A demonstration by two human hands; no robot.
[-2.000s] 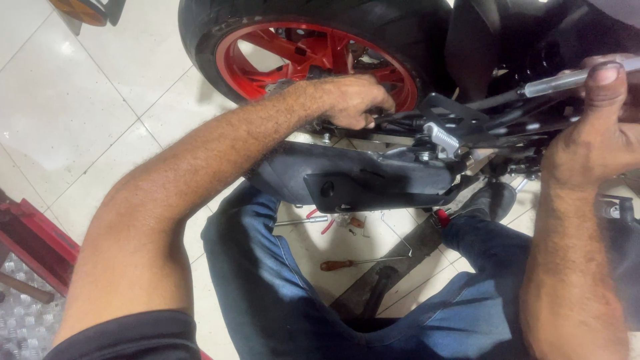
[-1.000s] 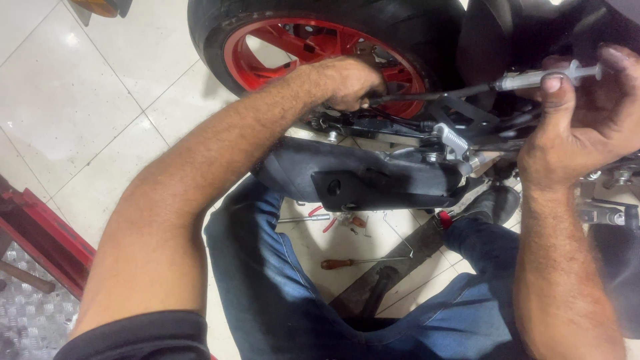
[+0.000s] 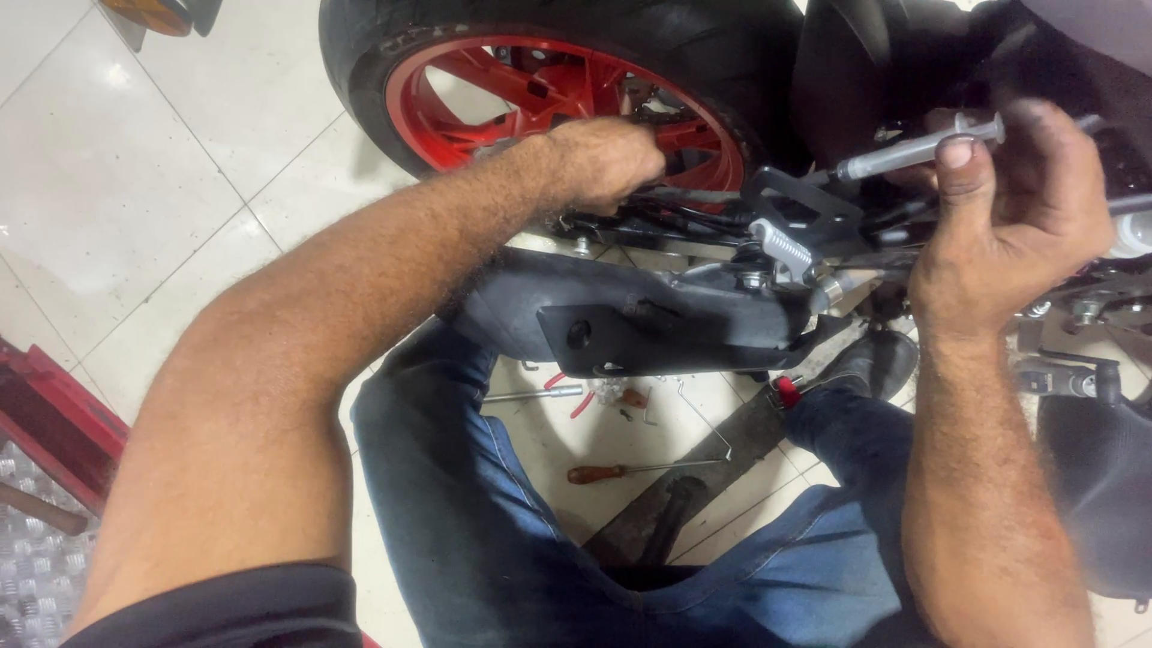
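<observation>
My right hand [image 3: 1008, 216] holds a clear plastic syringe [image 3: 891, 160] with thumb and fingers, over the motorcycle's frame. The syringe tip points left, against or close to a dark tube; the join is unclear. My left hand [image 3: 612, 162] is curled beside the red rear wheel [image 3: 531, 94], above black hoses or rods. Its fingertips are hidden, so what it touches cannot be told. Below both hands lie the dark exhaust muffler [image 3: 648, 310] and a silver spring-like part [image 3: 783, 250].
On the tiled floor between the knees lie an orange-handled screwdriver [image 3: 598, 472], a metal bar tool [image 3: 535, 394], red-handled pliers [image 3: 582, 405] and small parts. A dark stand beam [image 3: 630, 531] crosses there. A red metal frame [image 3: 54, 423] stands at left.
The syringe, largely covered by my right hand two seconds ago, now shows its barrel and plunger end. My left hand remains by the wheel.
</observation>
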